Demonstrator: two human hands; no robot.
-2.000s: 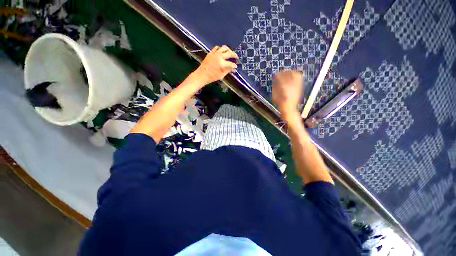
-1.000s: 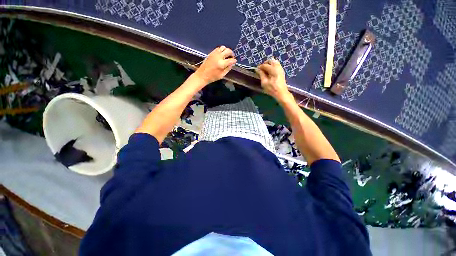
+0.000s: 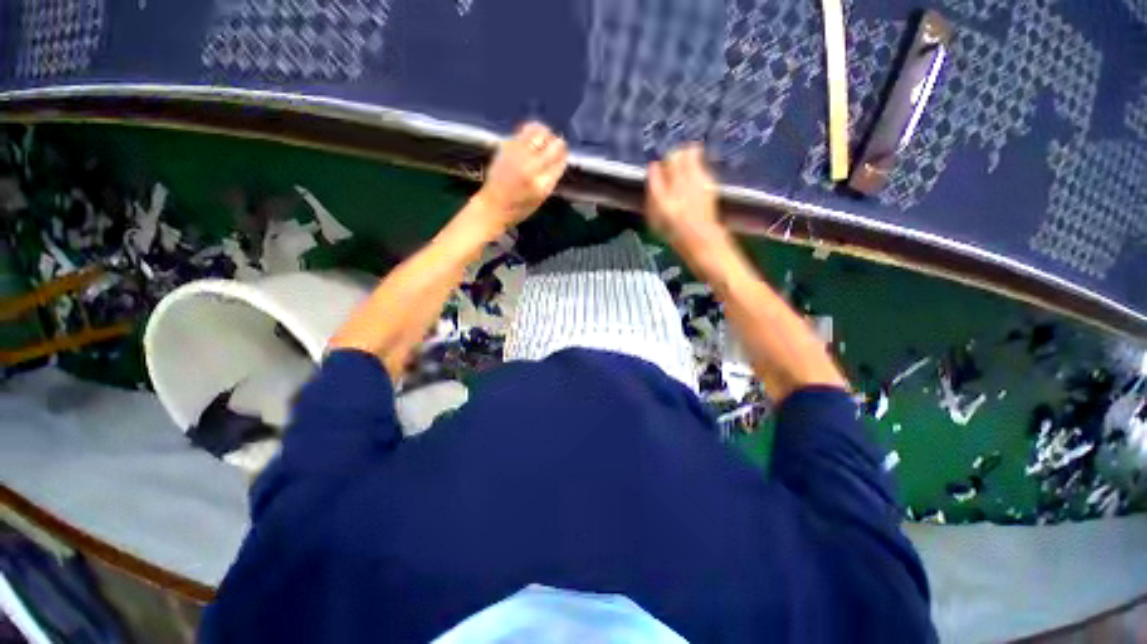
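Observation:
The navy fabric lay (image 3: 491,57) with pale geometric patches covers the table, its whitish edge running along the table's near side. My left hand (image 3: 526,174) grips the fabric edge with curled fingers. My right hand (image 3: 686,189) is a little to its right, blurred, with fingers closed at the same edge. The fabric between and beyond my hands looks blurred. The fingertips of both hands are partly hidden.
A yellow-tan wooden rule (image 3: 835,94) and a dark block with a shiny strip (image 3: 903,103) lie on the fabric at the upper right. A white bucket (image 3: 321,308) lies tipped at the left. Scraps litter the green floor (image 3: 805,283).
The view has turned, so the table edge now runs more level. My right hand moved from beside the rule to the edge near my left hand. The fabric between them now blurs.

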